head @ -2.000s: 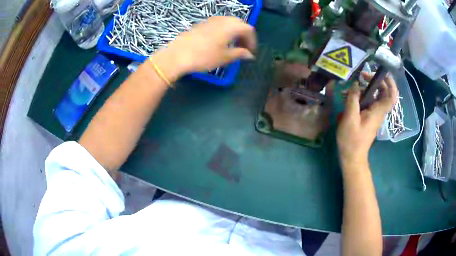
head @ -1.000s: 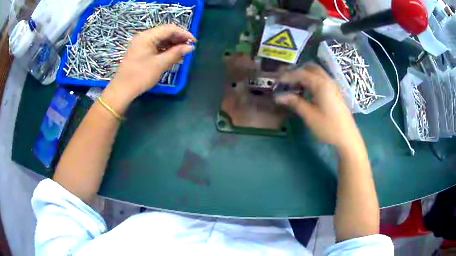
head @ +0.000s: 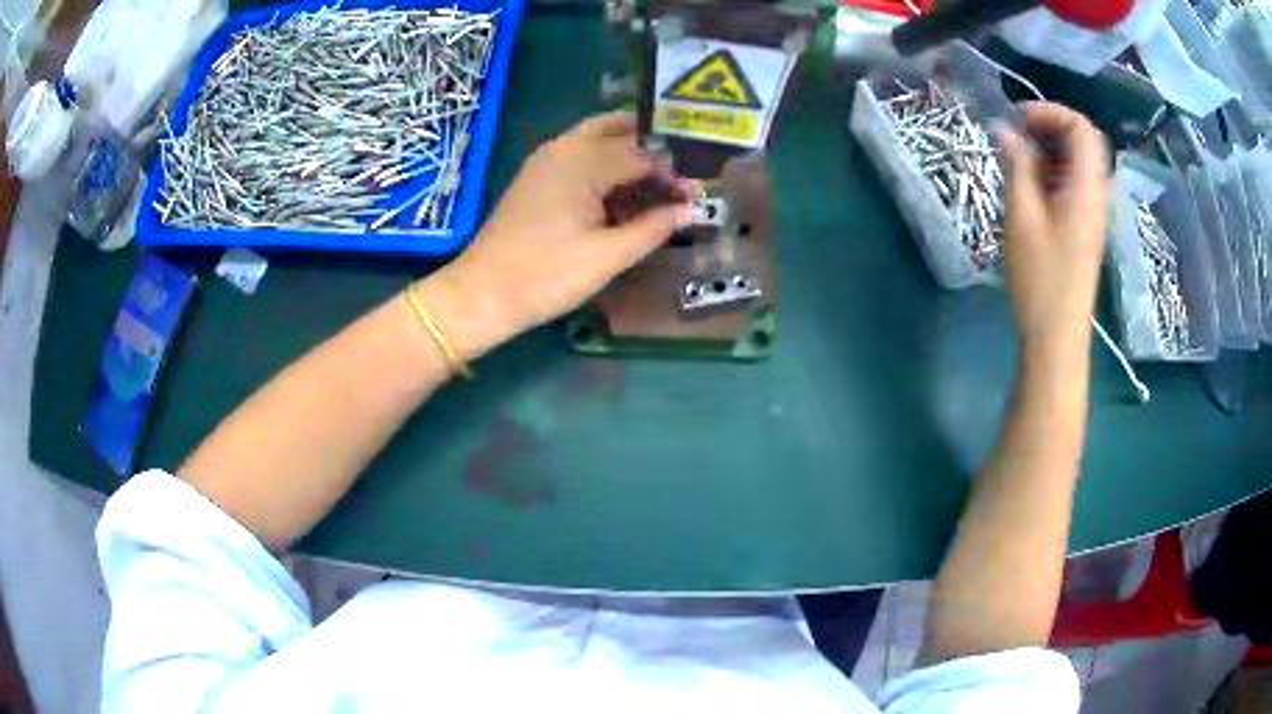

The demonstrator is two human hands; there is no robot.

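My left hand (head: 579,216) is over the left side of the brown press base plate (head: 642,300). Its thumb and fingertips are together at the left end of a small steel fixture block (head: 707,212); whether they grip the block or a thin part is hidden. A second steel block with holes (head: 721,290) lies apart from it, nearer the front of the plate. The press with its warning label (head: 716,91) stands above. My right hand (head: 1056,188) is blurred, raised at the right edge of the clear box of silvery parts (head: 949,168); its contents cannot be made out.
A blue tray (head: 328,240) heaped with slim metal parts is at left, with a phone (head: 140,356) and a clear bottle (head: 84,161) beside it. The lever's red knob (head: 1091,11) is at top right. A smaller clear box (head: 1165,265) and a white cord (head: 1120,360) are at right.
My left hand has moved from the blue tray to the fixture. My right hand has gone from the lever to the fixture, then right to the boxes. The two blocks now lie apart.
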